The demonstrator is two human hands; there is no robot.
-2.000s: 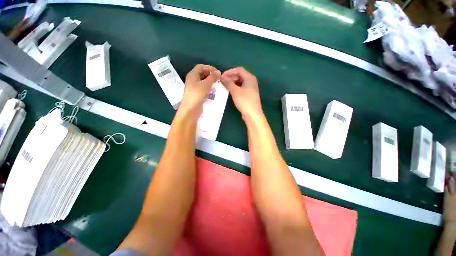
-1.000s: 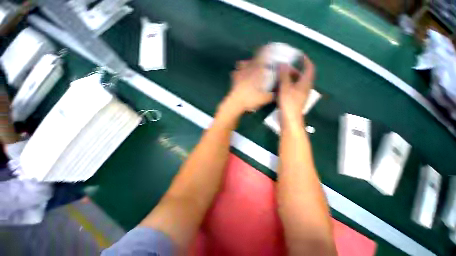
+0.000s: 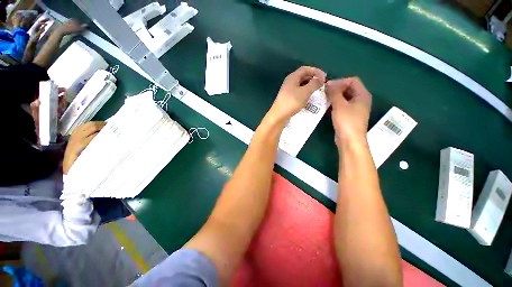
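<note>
A slim white carton (image 3: 304,126) with a printed label lies on the green conveyor belt (image 3: 269,42), its lower end by the pale rail. My left hand (image 3: 303,92) and my right hand (image 3: 349,106) pinch its top end between fingertips, which cover the flap. Another white carton (image 3: 391,133) with a barcode lies just right of my right hand. An open-ended carton (image 3: 218,66) with raised tabs lies to the left of my hands.
The pale rail (image 3: 209,116) runs beside the red mat (image 3: 297,235). A stack of white pieces with cord loops (image 3: 135,151) is at left, by a person's hand (image 3: 81,137). A slanting post (image 3: 120,36), more cartons (image 3: 456,185) and a small white disc (image 3: 403,165) also show.
A second ago my hands were around a blurred carton above the belt; now they pinch a carton's top end lower down. The view has shifted left, showing a person beside the stack.
</note>
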